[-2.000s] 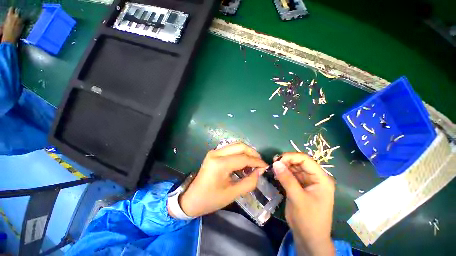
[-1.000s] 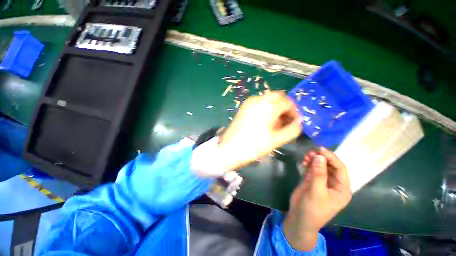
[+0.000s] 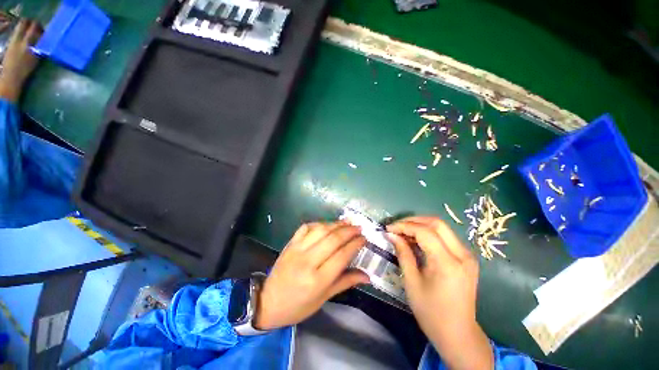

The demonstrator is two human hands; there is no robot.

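A silver phone-sized frame (image 3: 381,266) lies at the bench's front edge, between my hands, with a dark strip across it. My left hand (image 3: 312,271) holds its left side, fingers on the top face. My right hand (image 3: 437,271) is at its right side, with thumb and index fingertips together near the upper edge at a small dark piece (image 3: 383,227). Whether the piece is pinched or pressed onto the frame is hard to tell. The fingers hide parts of the frame.
A black compartment tray (image 3: 191,155) stands left, one silver frame (image 3: 233,23) in an upper pocket. Liner slivers (image 3: 491,225) and scraps (image 3: 449,134) lie right. A blue bin (image 3: 589,189) stands by backing sheets (image 3: 578,300). Another person's hand (image 3: 20,58) is at a blue bin (image 3: 74,32).
Both hands have come back from beside the right blue bin to the silver frame at the front edge. The view has shifted. The neighbour's hand shows again at the far left.
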